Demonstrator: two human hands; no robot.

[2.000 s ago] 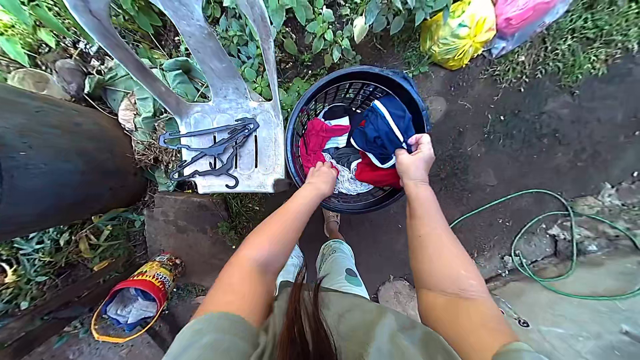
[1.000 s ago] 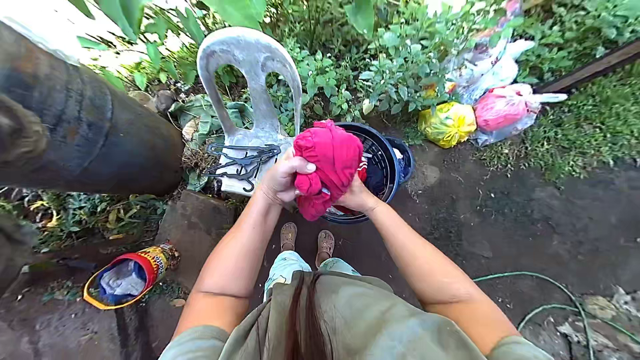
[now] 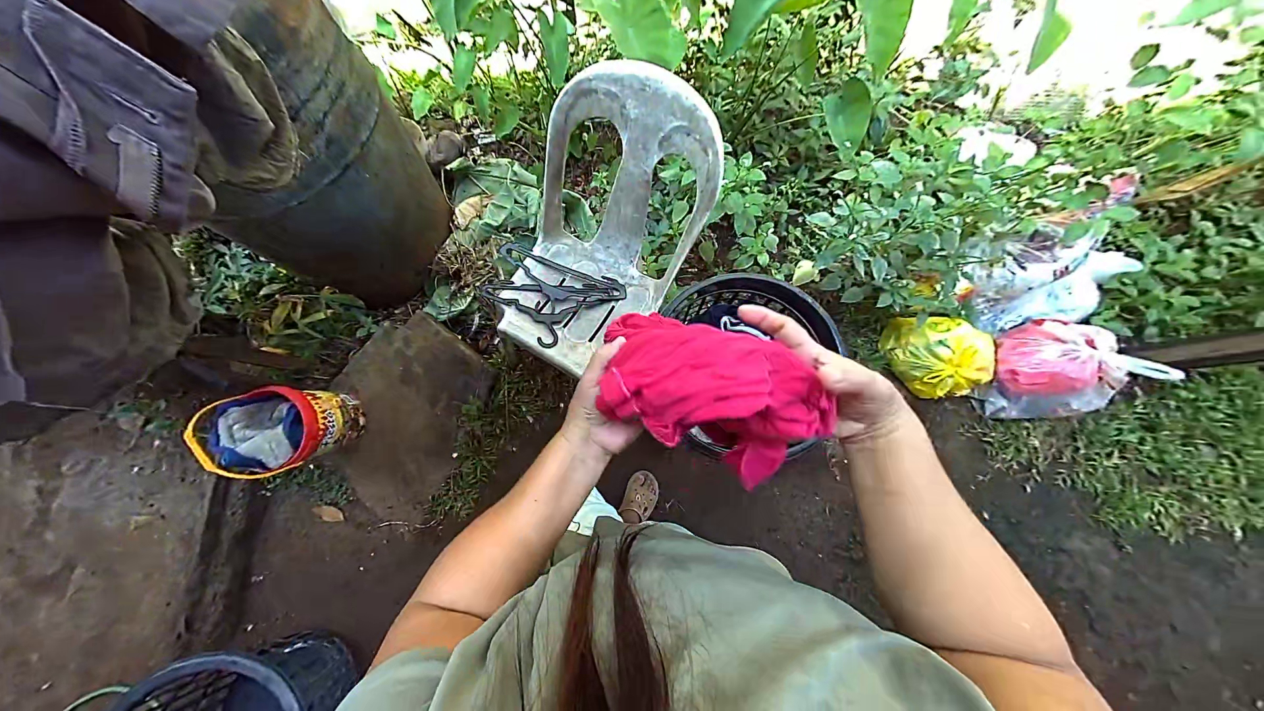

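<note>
A bunched pink-red cloth garment (image 3: 716, 385) is held up before my chest. My left hand (image 3: 600, 400) grips its left end. At its right end is my right hand (image 3: 839, 380), the thumb against the cloth and the fingers spread above it. Behind and below the garment stands a round black plastic laundry basket (image 3: 825, 321), with dark clothes partly seen inside. Several dark plastic hangers (image 3: 563, 291) lie on the seat of a worn white plastic chair (image 3: 622, 237), left of the basket.
Dark clothing (image 3: 89, 197) hangs at upper left by a large metal drum (image 3: 346, 178). A red-rimmed container (image 3: 311, 430) with cloth sits on the left. Yellow (image 3: 938, 355) and pink (image 3: 1052, 365) filled plastic bags lie at right. Another black basket (image 3: 217, 681) is at bottom left.
Two seconds ago both hands were in the basket among the clothes; the pink-red garment has come up out of it. Since one second ago it has been spread wider between my hands. The view has shifted left.
</note>
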